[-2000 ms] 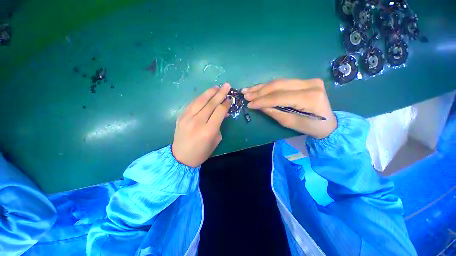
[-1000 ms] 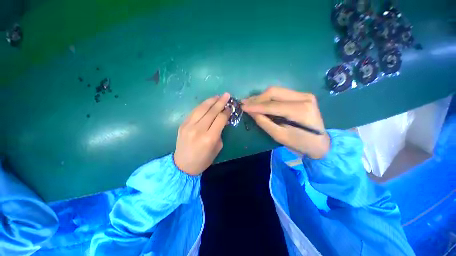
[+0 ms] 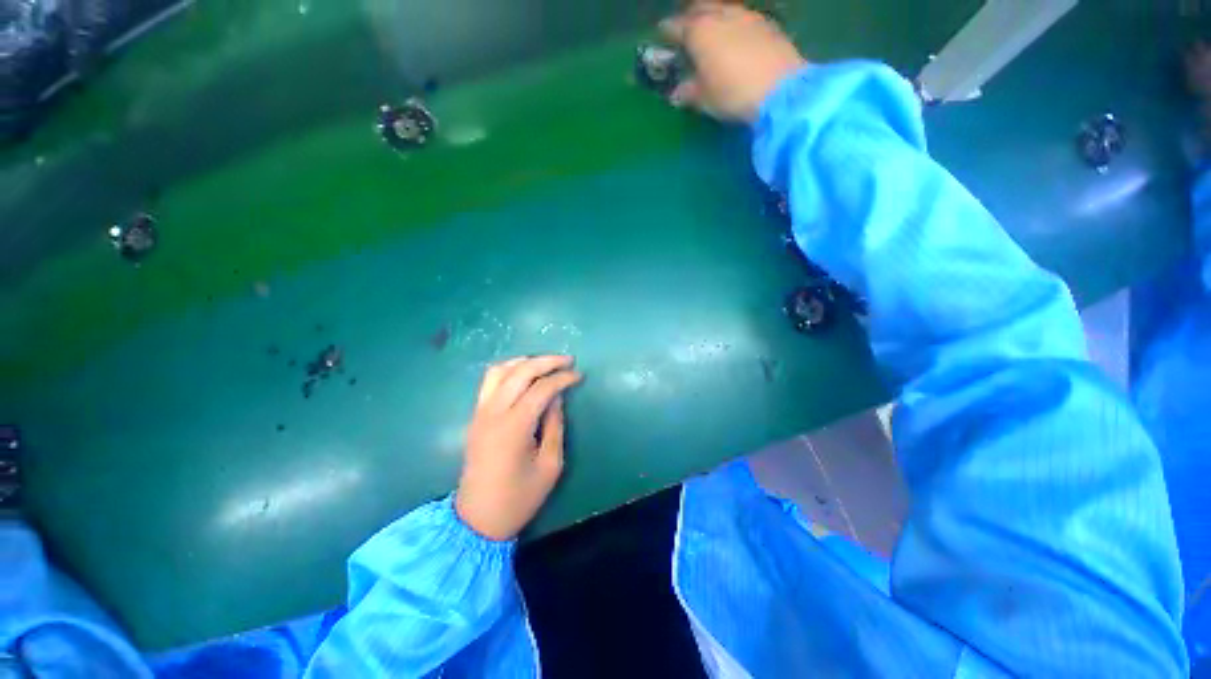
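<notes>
My left hand rests on the green bench with bent fingers a little apart and nothing seen in it. My right hand, slightly blurred, reaches to the far strip; its thumb and fingers are around the right edge of a dark round unit with a pale centre. No tweezers show. Another unit lies beside my right sleeve, which hides most of what is near it.
Single units lie on the brighter far strip, one ahead and one at left. Dark crumbs and faint clear rings lie left and ahead of my left hand. Another unit lies at far right, near a pale bar.
My right hand has moved from beside my left hand to the far strip. The unit and dark tool no longer show between my hands. The view has shifted, bringing more far-strip units into sight.
</notes>
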